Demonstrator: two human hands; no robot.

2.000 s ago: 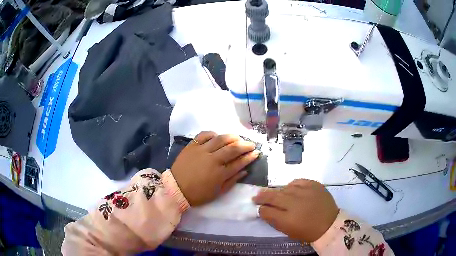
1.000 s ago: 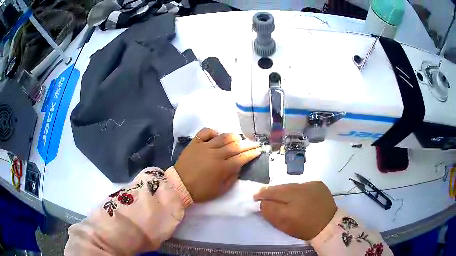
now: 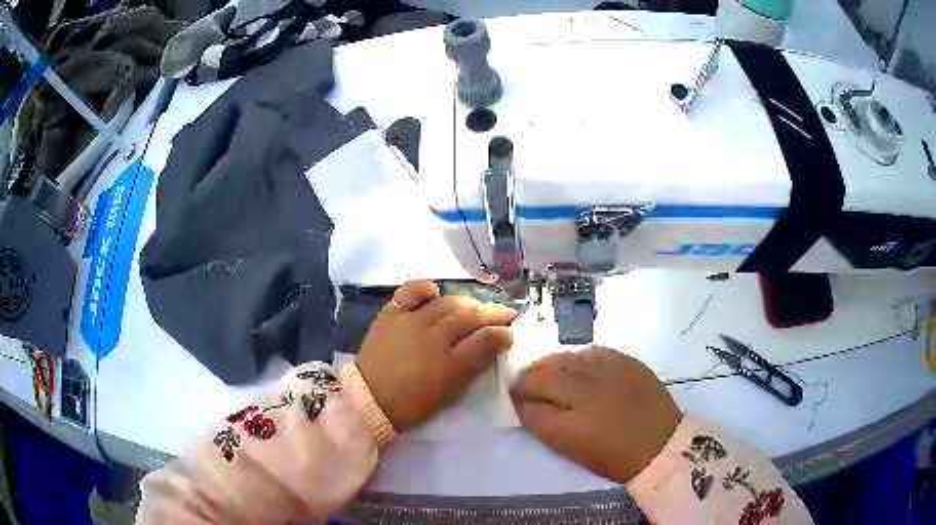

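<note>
My left hand [image 3: 436,354] lies flat on the grey and white cloth, fingertips just left of the needle area. My right hand [image 3: 595,410] is at the near right edge of the white cloth, fingertips touching it; whether it pinches the cloth is unclear. The white pocketing [image 3: 385,226] spreads left of the presser foot [image 3: 536,292]. A dark grey strip [image 3: 359,313] lies across it and runs under my left hand. The large dark grey panel [image 3: 236,226] is heaped at left. The sewing machine [image 3: 636,144] stands over the work. The cloth under my hands is hidden.
Thread snips [image 3: 759,371] lie right of my right hand. A dark slab with reddish edge [image 3: 798,299] lies by the machine. A blue sticker [image 3: 111,261] is on the table at left. Checked cloth [image 3: 246,36] is heaped behind. Orange-red loops [image 3: 42,379] lie far left.
The view has shifted, so the machine appears further left. My right hand has moved closer to my left hand. The grey piece seen between the hands earlier no longer shows; more of the dark strip shows at left.
</note>
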